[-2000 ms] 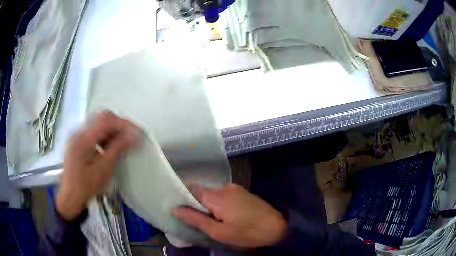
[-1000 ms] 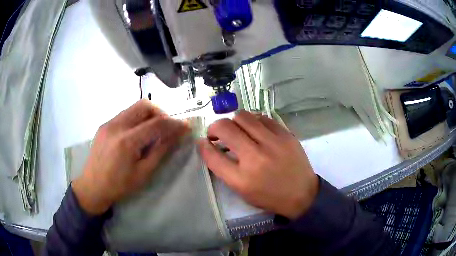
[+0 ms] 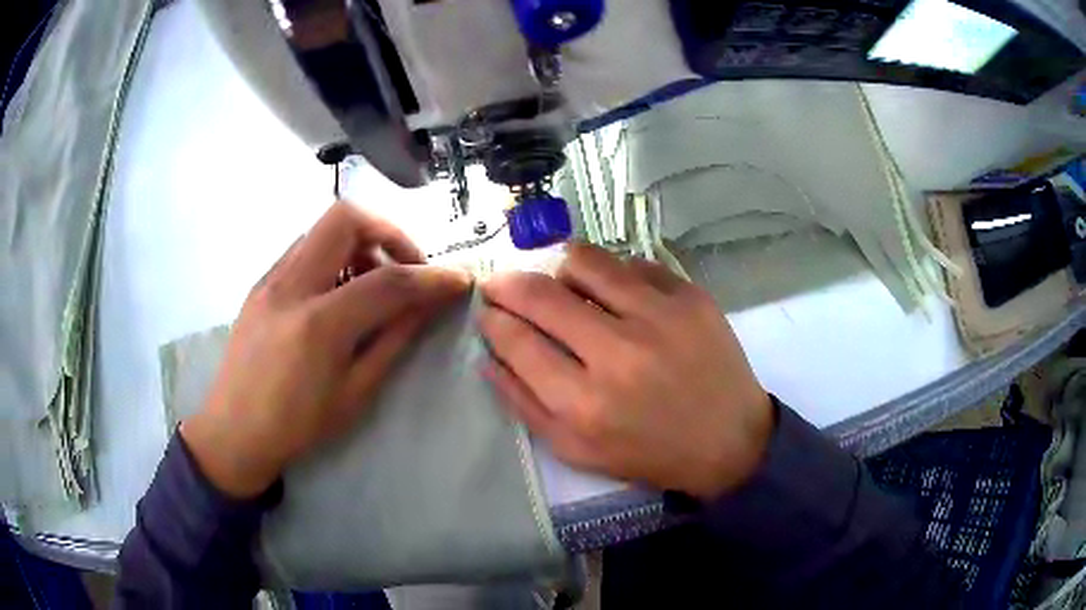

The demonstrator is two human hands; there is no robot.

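Observation:
A pale grey-green fabric panel [image 3: 411, 477] lies on the machine table in front of the needle, its lower end over the table's front edge. My left hand [image 3: 328, 346] grips its top edge between thumb and fingers. My right hand [image 3: 619, 363] holds the same edge at the panel's right corner, its fingertips touching or nearly touching the left ones. The presser foot and needle [image 3: 459, 179] are just beyond my fingertips, with the dark blue knob [image 3: 540, 223] beside them. The overlocked edge [image 3: 532, 477] runs down the panel's right side. The fingertips partly hide the pinched corner.
A panel stack [image 3: 72, 262] lies at the left. Sewn pieces [image 3: 762, 179] lie right of the needle. A phone [image 3: 1012, 250] rests on a tan pad [image 3: 971, 322] at the right. A tape rule [image 3: 613, 524] follows the front edge. A blue crate [image 3: 953, 500] stands below right.
Since the earliest frame, both hands have brought the panel from the table's front edge up to the needle. In the last second, the fingertips have closed together on the edge.

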